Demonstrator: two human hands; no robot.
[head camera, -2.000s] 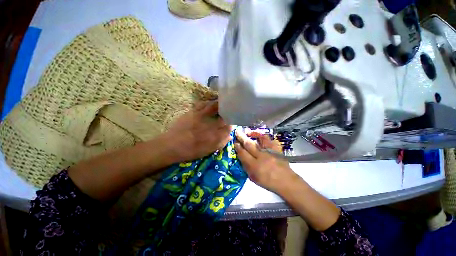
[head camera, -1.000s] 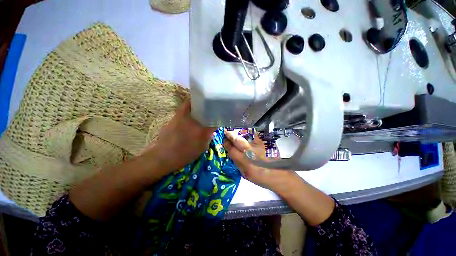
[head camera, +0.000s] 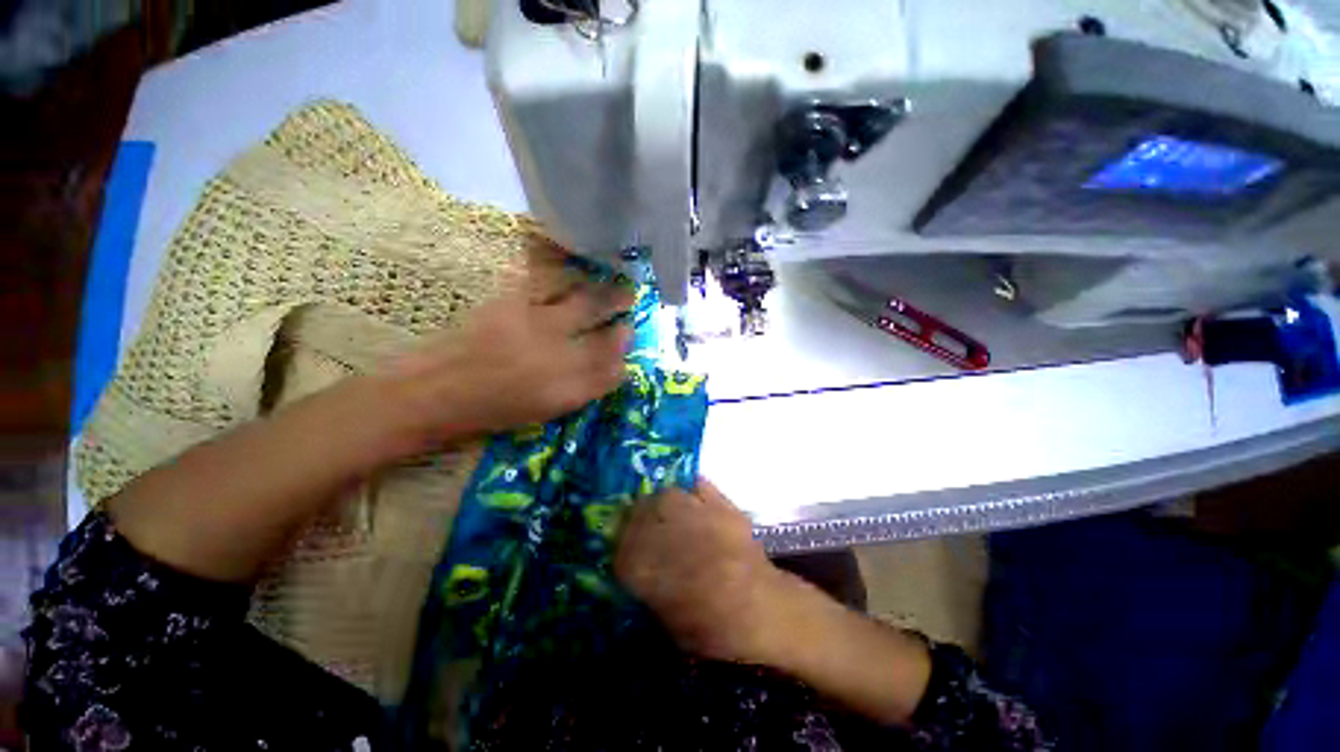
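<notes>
The cream woven tote bag (head camera: 360, 243) lies on the white table left of the machine, with a flat beige handle loop (head camera: 316, 345) on it. The blue lining (head camera: 566, 485) with yellow-green flowers runs from beside the presser foot (head camera: 747, 287) down to the table's front edge. My left hand (head camera: 537, 353) lies on the bag and lining edge, left of the needle area, fingers towards the machine head (head camera: 588, 162). My right hand (head camera: 698, 566) is closed on the lining near the front edge, fingertips hidden. The needle area is overexposed.
Red-handled snips (head camera: 936, 335) lie on the machine bed. The control panel (head camera: 1176, 165) shows a lit blue screen. Blue tape (head camera: 115, 279) marks the table's left edge. A ruler strip (head camera: 882, 522) runs along the front edge. A dark and blue object (head camera: 1279, 350) sits at the right.
My right hand has moved from beside the needle down to the lining near the front edge. The view has shifted, showing the snips clearly and the screen. My left hand stays by the needle area.
</notes>
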